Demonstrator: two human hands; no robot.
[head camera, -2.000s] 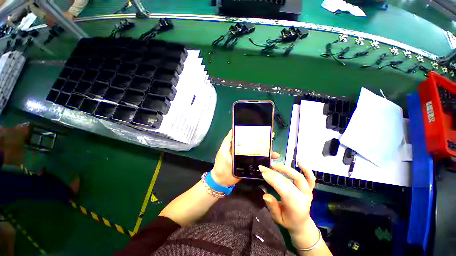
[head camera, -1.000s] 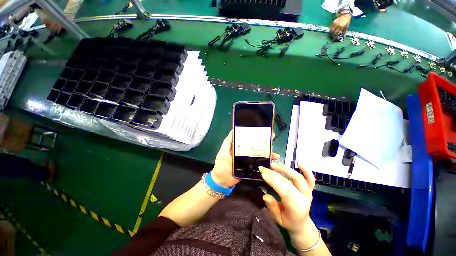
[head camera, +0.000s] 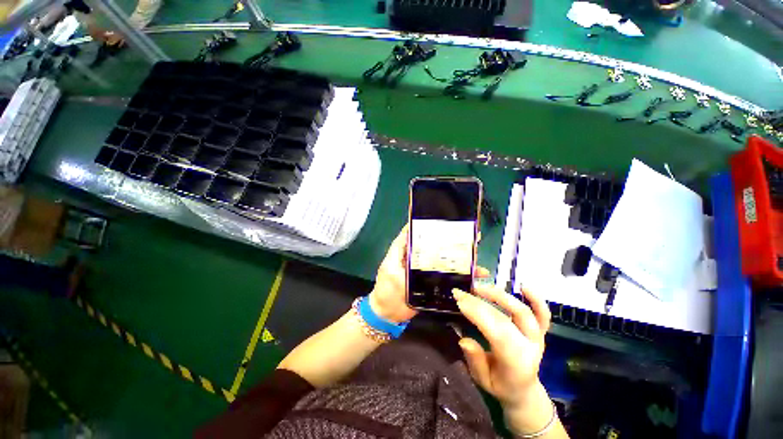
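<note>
A smartphone (head camera: 444, 244) with a pinkish edge stands upright in front of me. Its screen shows a white block between dark bands. My left hand (head camera: 395, 279) is shut on the phone, gripping it from behind and from its left side. My right hand (head camera: 506, 343) is bare and holds nothing. Its fingers are apart and bent, with one fingertip at the lower right of the screen. I cannot tell whether that fingertip touches the glass.
Stacked black trays (head camera: 223, 137) stand left, wrapped at the base. The right tray (head camera: 592, 319) has a loose white sheet (head camera: 654, 227) and black housings (head camera: 576, 260). A red bin (head camera: 762, 210) and blue bin (head camera: 730, 343) are far right. Corded units (head camera: 494, 64) lie along the line.
The view has shifted slightly, so the bench and phone sit a little further right. Another person's hand at the line, upper right, has gone from view. My hands keep their pose on the phone.
</note>
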